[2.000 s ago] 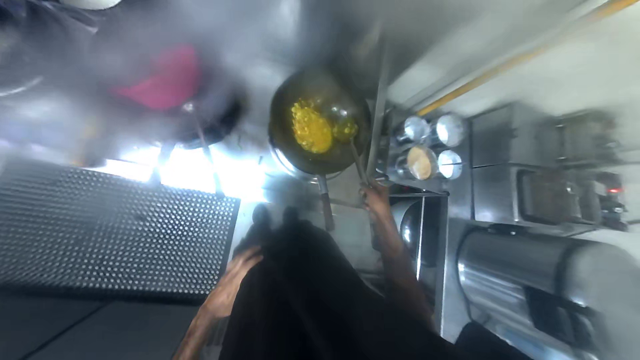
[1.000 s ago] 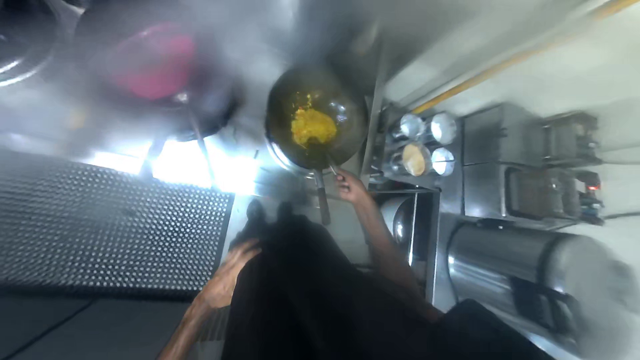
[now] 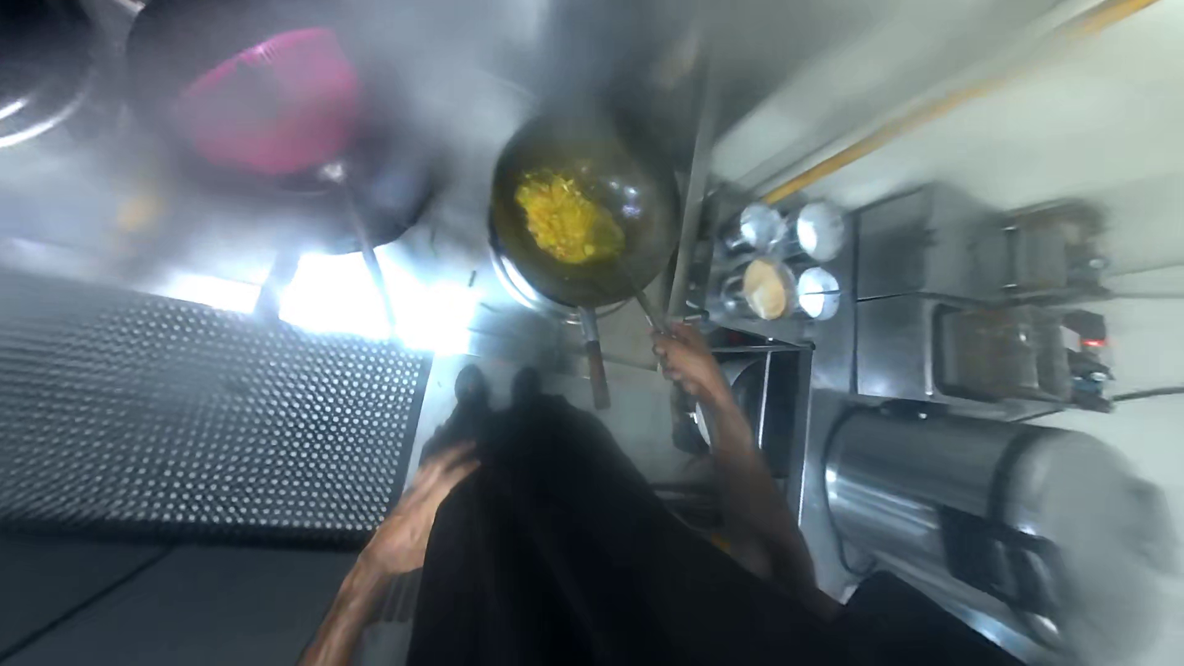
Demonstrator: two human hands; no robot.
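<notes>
My right hand grips the handle of a metal cooking utensil, whose far end reaches into a dark wok. Yellow food lies in the wok's left and middle part, and the utensil's head is hard to make out there. The wok's own handle points toward me, just left of my right hand, with no hand on it. My left hand holds nothing; its fingers are spread beside the dark clothing at my lap, at lower left.
A pink basket or bowl sits in another large pan at upper left, blurred by steam. Several round containers stand right of the wok. A perforated metal panel spans the left. A large steel cylinder is at lower right.
The yellow food has shifted and changed shape in the wok. My right hand, still on the utensil, has moved a little from where it was two seconds ago. My left hand stays low at left.
</notes>
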